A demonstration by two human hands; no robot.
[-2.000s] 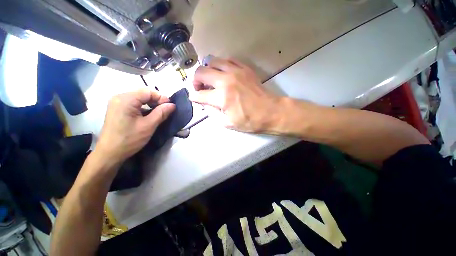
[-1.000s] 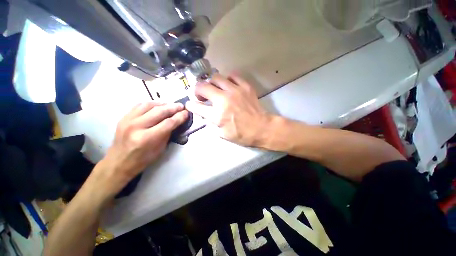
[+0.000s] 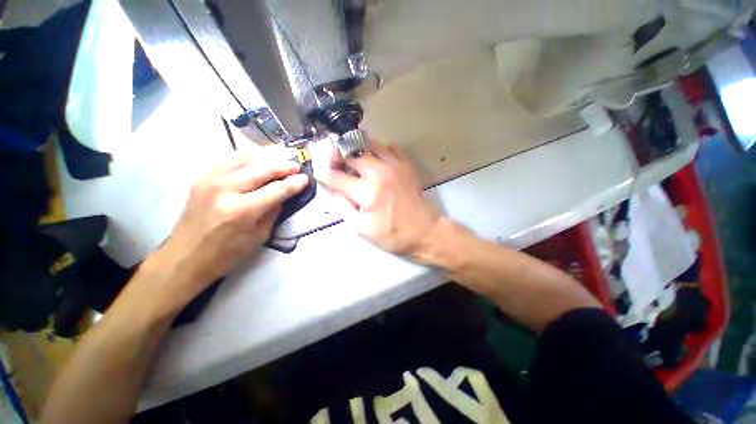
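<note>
A narrow black cloth band (image 3: 300, 197) lies at the needle area, its end by the presser foot with the yellow spot (image 3: 304, 155). My left hand (image 3: 240, 199) presses and holds the band with its fingertips, just left of the foot. More black cloth (image 3: 197, 303) shows below my left wrist. My right hand (image 3: 383, 195) is beside the needle area, below the ridged tension dial (image 3: 353, 142), fingers curled. Its fingertips are partly hidden and blurred by glare, so what they hold cannot be told. A thin dark line, maybe a tool, lies on the table between the hands.
The sewing machine head (image 3: 240, 58) is above the hands. Black cut pieces (image 3: 83, 265) lie at the table's left. Beige cloth or cover (image 3: 580, 66) is at the back right. A red scrap basket (image 3: 711, 273) with white and dark scraps stands right of the white table (image 3: 530, 195).
The view has shifted, showing more of the basket. My left hand has gone from lifting the band's end to holding it down at the presser foot. My right hand stays beside the needle.
</note>
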